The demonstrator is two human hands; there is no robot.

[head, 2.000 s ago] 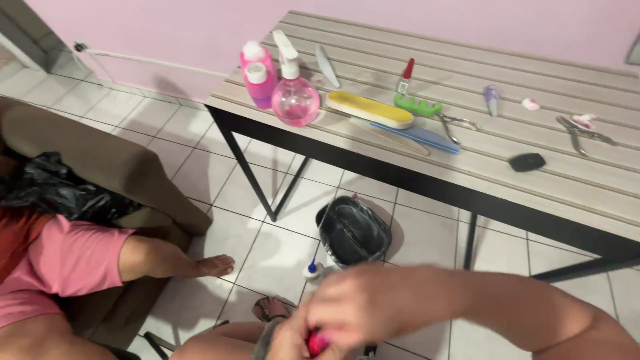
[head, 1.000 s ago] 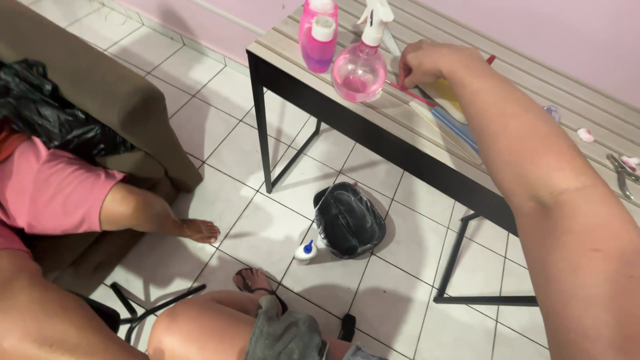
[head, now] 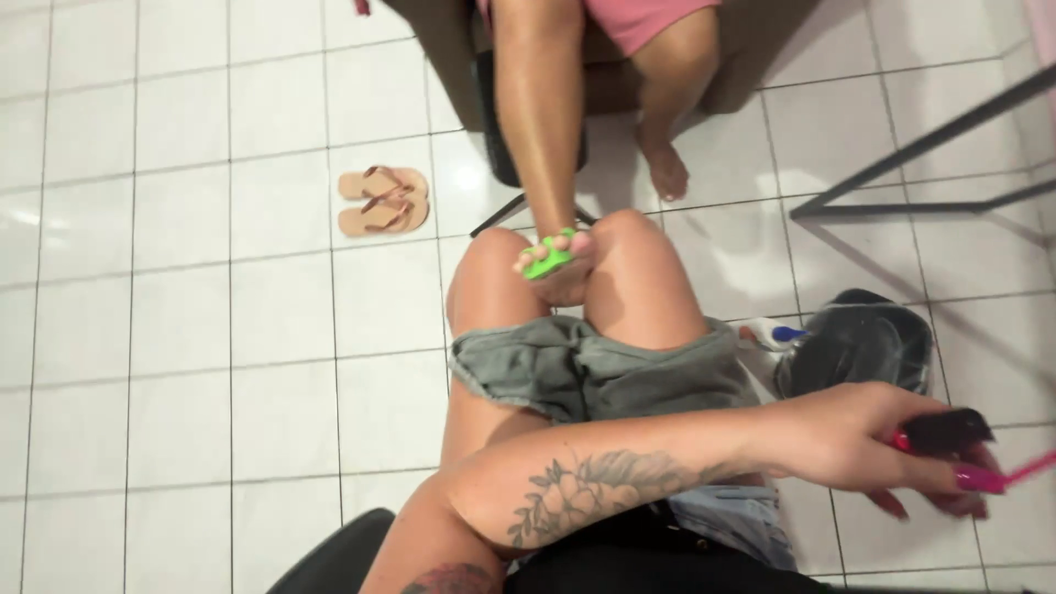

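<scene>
My left hand (head: 916, 454) is stretched out to the right, its fingers closed around a small red bottle with a black cap (head: 949, 431), which looks like nail polish. A thin pink stick (head: 1031, 469) sticks out beside its fingertips towards the right edge; what holds it is unclear. My right hand is out of view. Another person's foot (head: 565, 280) rests between my knees, with a bright green toe separator (head: 548, 257) between its toes. A grey cloth (head: 577, 367) lies across my thighs.
A black basin with a clear plastic liner (head: 862, 346) stands on the floor at right, beside a white bottle with a blue tip (head: 775, 332). Beige flip-flops (head: 384, 202) lie at left. The person's other foot (head: 667, 173) and a black metal table leg (head: 907, 210) are farther up.
The view has swung far to the left and down, off the table. My right hand, over the table a second ago, has gone out of view; my left arm now reaches across to the right.
</scene>
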